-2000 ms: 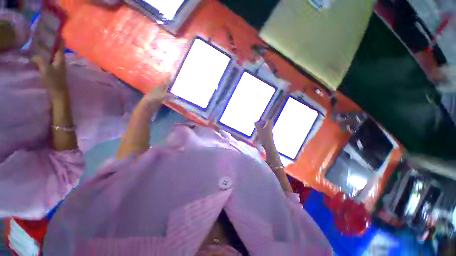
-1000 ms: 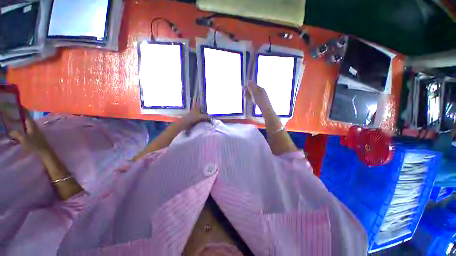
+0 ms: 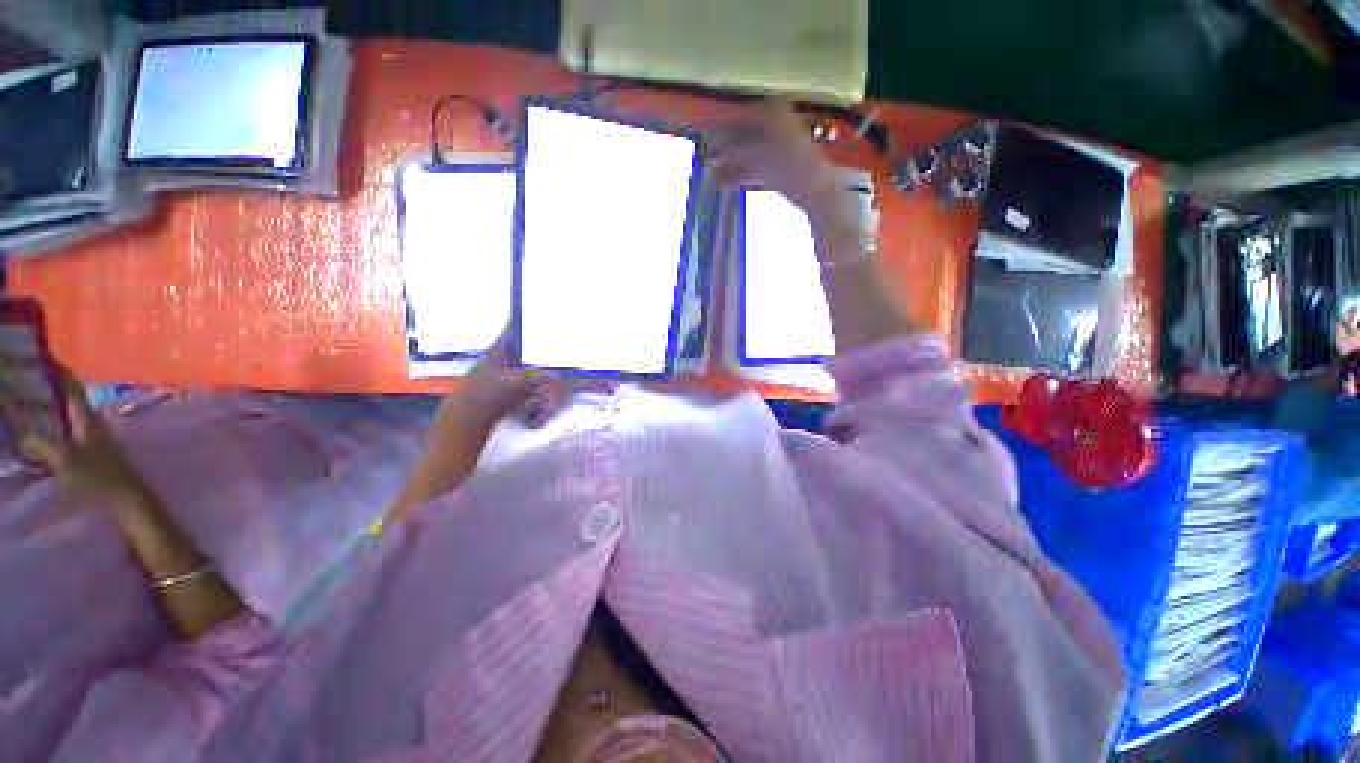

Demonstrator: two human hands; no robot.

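A tablet with a glowing white screen (image 3: 607, 239) is raised above the mat in the middle, larger in view than the others. My left hand (image 3: 504, 391) holds it at its lower left corner. My right hand (image 3: 776, 157) is at its upper right edge; its fingers are blurred, and whether they touch the tablet cannot be told. A second lit tablet (image 3: 455, 261) lies to the left, partly covered by the raised one. A third lit tablet (image 3: 779, 283) lies to the right, partly behind my right forearm. A thin black cable (image 3: 448, 116) runs at the left tablet's far edge.
A pale yellow board (image 3: 716, 42) lies behind the orange mat (image 3: 224, 268). Dark tablets (image 3: 1044, 201) and silvery connectors (image 3: 943, 161) are at right. A red round object (image 3: 1107, 432) and blue bin (image 3: 1268, 552) are near right. Another person's hand (image 3: 87, 425) holds a red-edged slab at left.
The middle tablet has been lifted toward me and slightly left. My left hand has moved to its lower left corner. My right hand has moved from between the tablets to the far upper edge.
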